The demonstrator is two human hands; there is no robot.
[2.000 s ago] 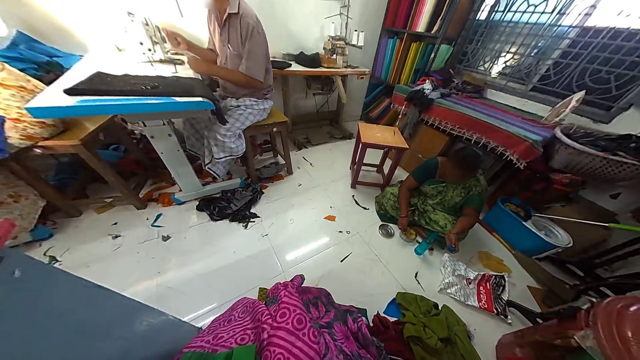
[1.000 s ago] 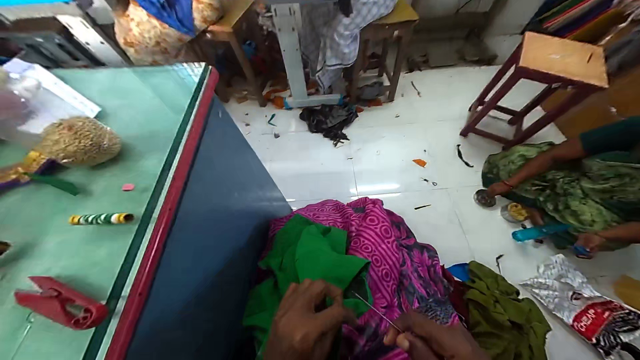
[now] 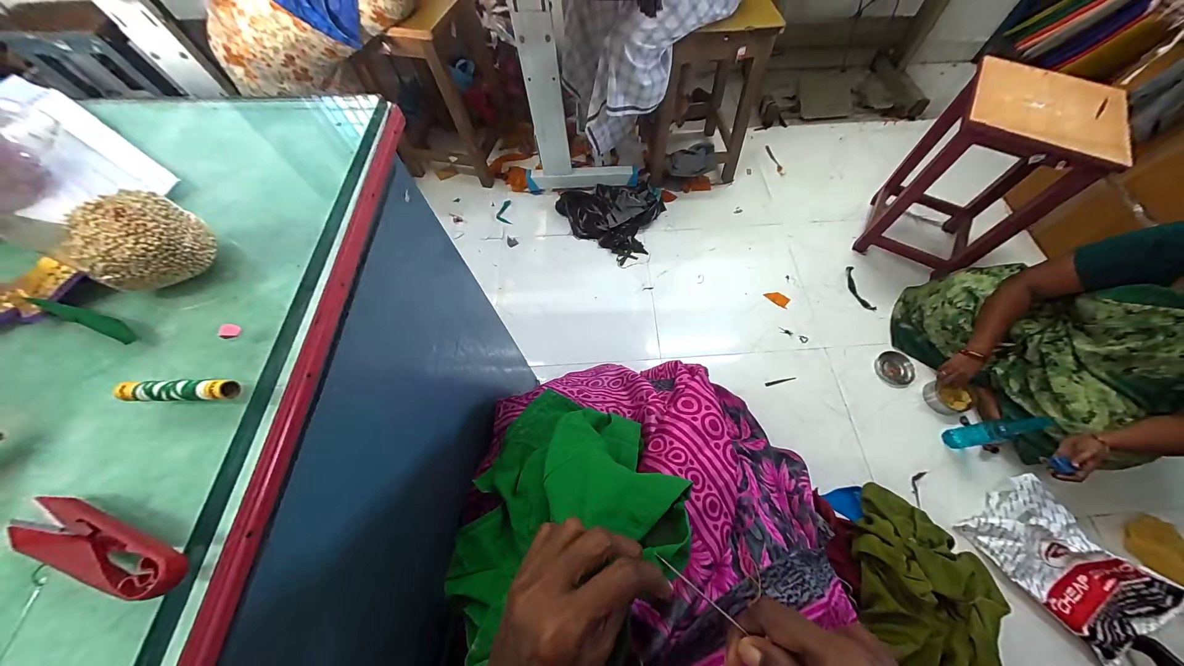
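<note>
Green cloth lies bunched over a pink and grey patterned cloth at the bottom centre. My left hand is closed on the edge of the green cloth, its fingers bent together. To its right, my right hand pinches a thin needle or thread, which stretches between the two hands; which of the two it is cannot be told. Both wrists run out of the bottom of the frame.
A glass-topped counter at left bears a red plastic tool, a bangle roll and a beaded bundle. At right a person sits on the floor near a wooden stool, steel bowls and a blue bottle.
The view has swung down and left from the wide room to the counter and cloth. Both hands, absent two seconds ago, were at the green cloth one second ago and remain there.
</note>
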